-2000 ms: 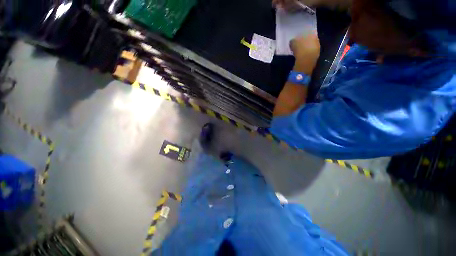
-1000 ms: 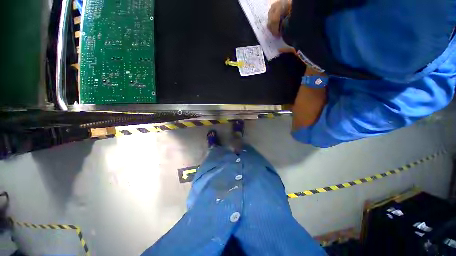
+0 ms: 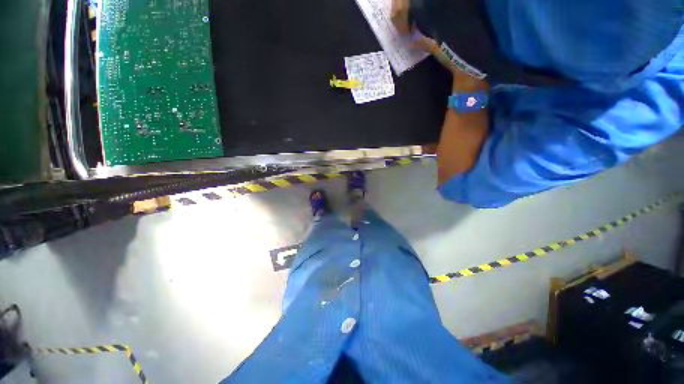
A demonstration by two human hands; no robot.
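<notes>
Neither of my hands is in the picture. A green circuit board lies at the upper left on the black tabletop, its top end cut off by the picture's edge. A small white printed label sheet with a yellow strip lies on the tabletop to the right of the board. A larger white paper lies at the top, under another person's hands.
The other person's blue sleeve and dark cap fill the upper right. A metal rail stands left of the board. Black-yellow tape marks the floor. A black-topped crate or cart is at the lower right.
The view has turned and straightened along the table edge, bringing the green board more fully into sight. Over the last second, the board and label have shifted slightly up and left in the picture.
</notes>
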